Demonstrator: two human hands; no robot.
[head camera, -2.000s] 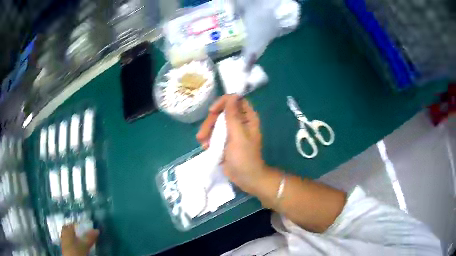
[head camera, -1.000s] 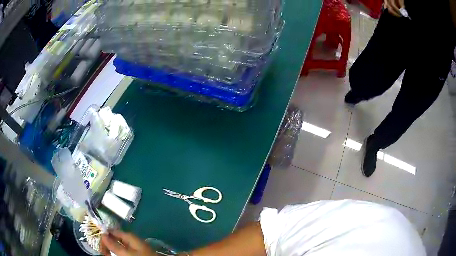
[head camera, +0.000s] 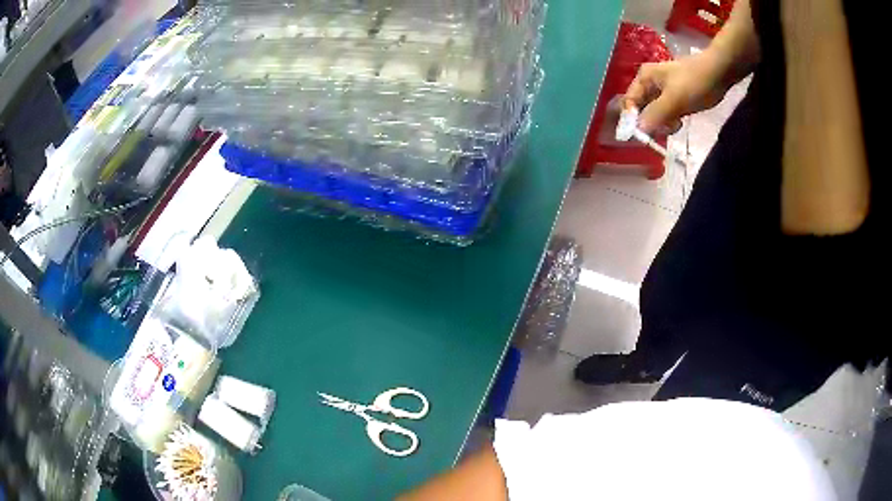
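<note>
Neither of my hands is in view. Only my right forearm (head camera: 458, 486) and white sleeve show at the bottom edge, with the hand cut off below. Nearest in front lie scissors (head camera: 392, 437) with cream-white handles, their blades pointing left. A round clear tub of cotton swabs (head camera: 186, 465) stands at the lower left. Two white blocks (head camera: 231, 425) lie side by side just above and right of it. A printed soft pack (head camera: 156, 377) lies behind the tub. A corner of a small clear box (head camera: 301, 493) shows at the bottom edge.
A tall stack of clear trays (head camera: 372, 78) on a blue tray (head camera: 362, 186) stands at the back. A clear container of white material (head camera: 213, 284) is at left. Another person in dark clothes stands at right, their hand (head camera: 680, 90) holding a small white piece. Red stools (head camera: 626, 161) stand behind.
My right hand, over the swab tub a second ago, has left the picture at the bottom. The other person has come closer, their hand with the white piece now beside the bench.
</note>
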